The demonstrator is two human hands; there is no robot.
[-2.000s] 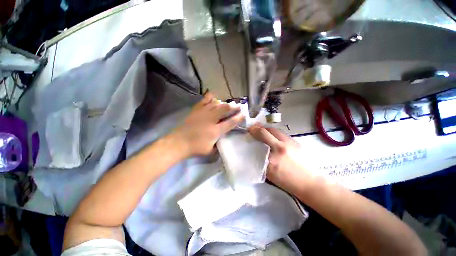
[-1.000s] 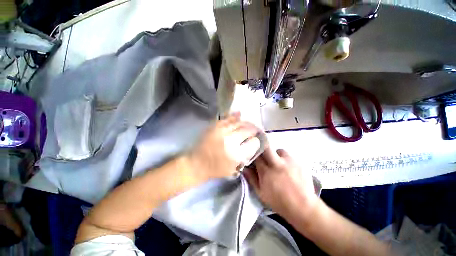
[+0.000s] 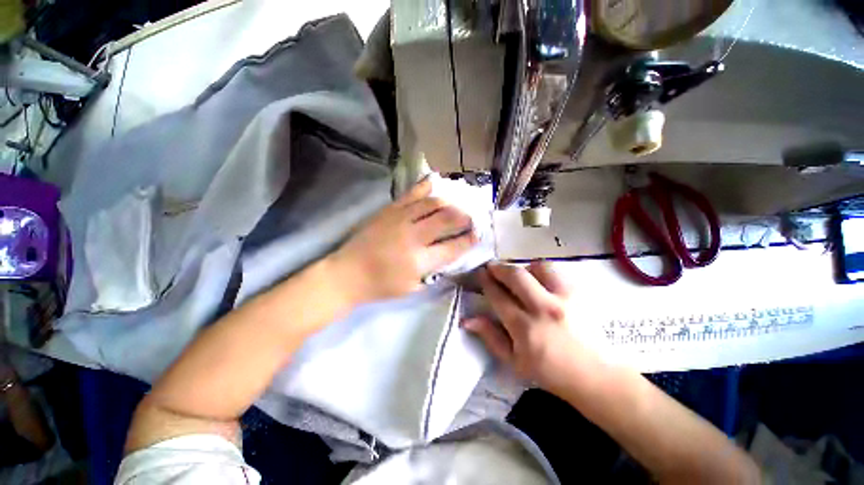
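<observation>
A light grey garment piece (image 3: 332, 213) is heaped on the white machine table, left of the needle, and hangs over the front edge. A whitish square patch (image 3: 121, 251) lies on its left part. My left hand (image 3: 403, 248) presses flat on the cloth just left of and below the needle area. My right hand (image 3: 531, 317) grips the cloth edge with thumb and fingers, right beside the left hand. A seam with a dark edge (image 3: 441, 365) runs down from between the hands. The presser foot area (image 3: 478, 178) is brightly lit and its details are unclear.
The sewing machine head (image 3: 436, 85) spans the top. Red-handled scissors (image 3: 666, 227) lie right of the needle. Ruler marks (image 3: 711, 324) run along the table front. A purple box (image 3: 27, 227) stands far left, and a dark-edged bright rectangle (image 3: 854, 248) far right. A person's arm shows at the lower left.
Since one second ago, my left hand has moved up and flattened on the cloth near the needle. My right hand has shifted slightly up and right. The seam lies more open below my hands.
</observation>
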